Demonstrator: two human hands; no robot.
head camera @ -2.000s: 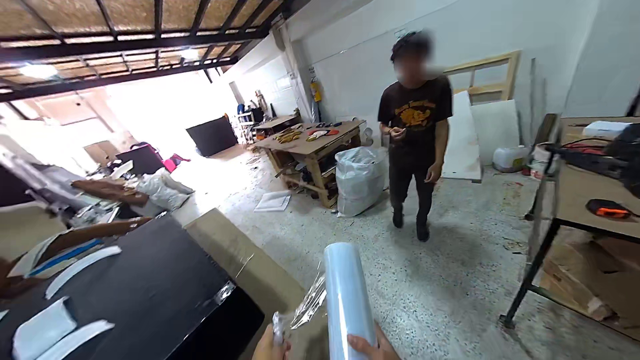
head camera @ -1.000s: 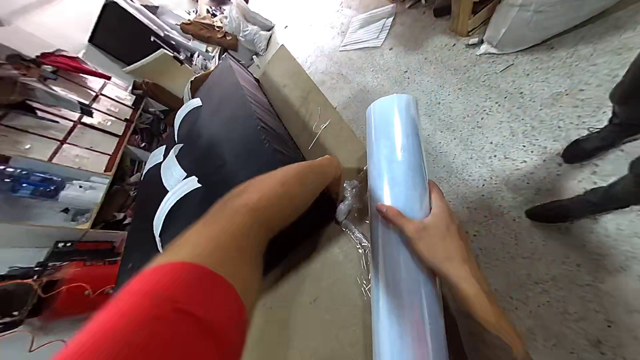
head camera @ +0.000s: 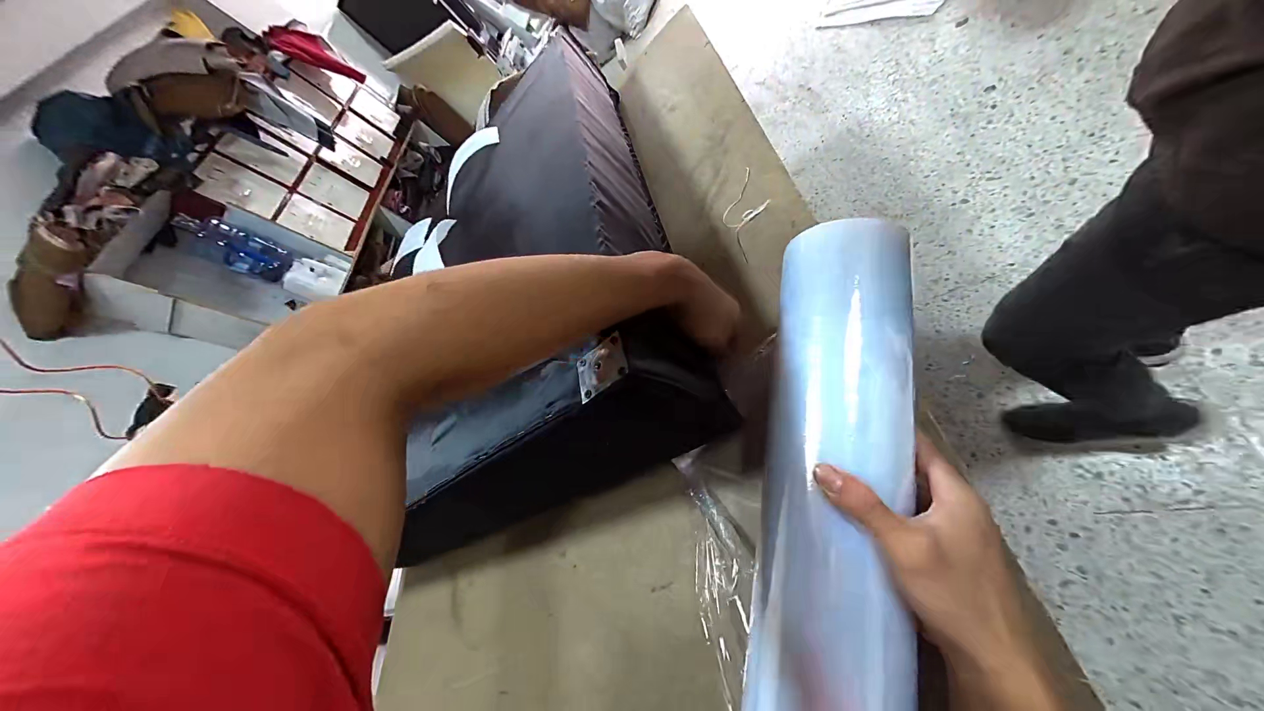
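Note:
A large roll of clear stretch film stands out at centre right, with my right hand gripping its side, thumb across the front. Crinkled loose film hangs along the roll's left side. My left hand reaches over a black fabric-covered upholstered piece to its right edge, near the roll. Its fingers are turned down and hidden, so what they hold does not show. A metal corner plate is fixed on the black piece below my left forearm. White curved strips lie on its dark surface.
The black piece lies on a beige work surface with a bit of string on it. Another person's dark-trousered legs are on the speckled floor at right. At upper left stands a drawer cabinet with piled cloth and bottles.
My left arm now reaches across the black piece; two seconds ago both hands were low by the roll. The person has come closer on the right. The view has turned down and left.

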